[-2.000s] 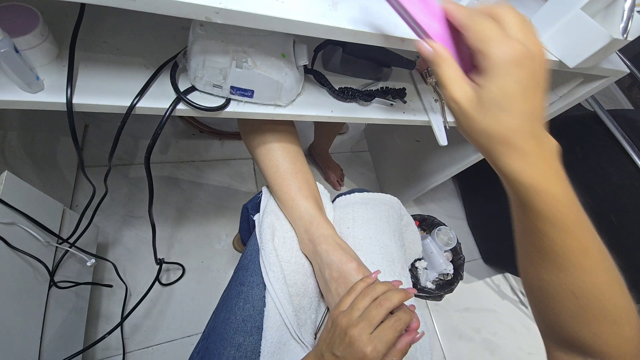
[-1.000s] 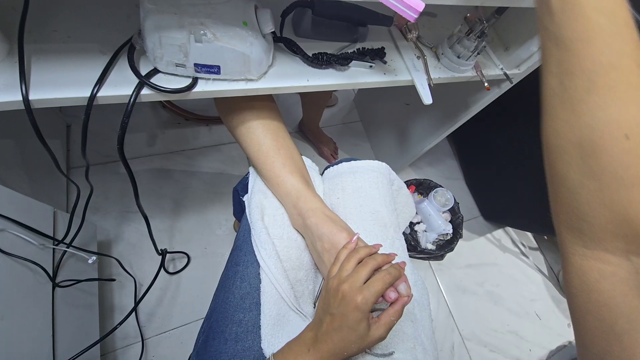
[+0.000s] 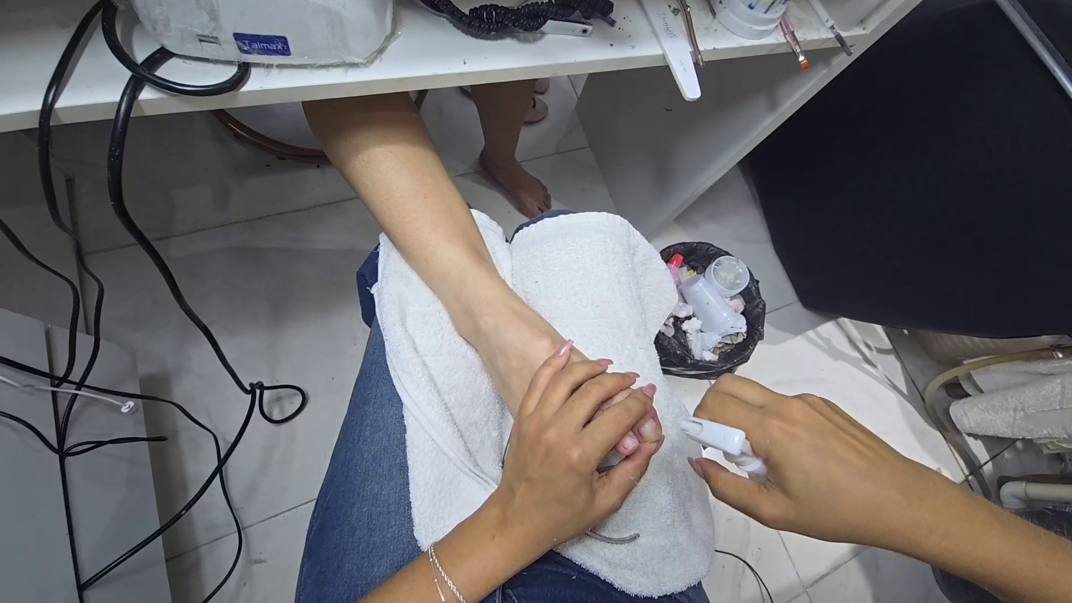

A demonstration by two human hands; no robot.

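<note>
Another person's foot rests on a white towel spread over my lap. My left hand is wrapped over the front of that foot, fingers across the toes and thumb below them. Some toes show between the fingers. To the right of the toes, my right hand holds a small white plastic nozzle or sprayer head; the rest of it is hidden by the hand. Its tip does not touch the foot. A thin metal tool lies on the towel below my left hand, partly hidden.
A white shelf runs above, with a white device, a coiled black cord and a white nail file. A bin with a black bag stands right of my knees. Black cables hang at left.
My right hand has come down from the shelf, where it held a pink object two seconds ago, and now holds the white nozzle beside the foot. My left hand stays on the foot.
</note>
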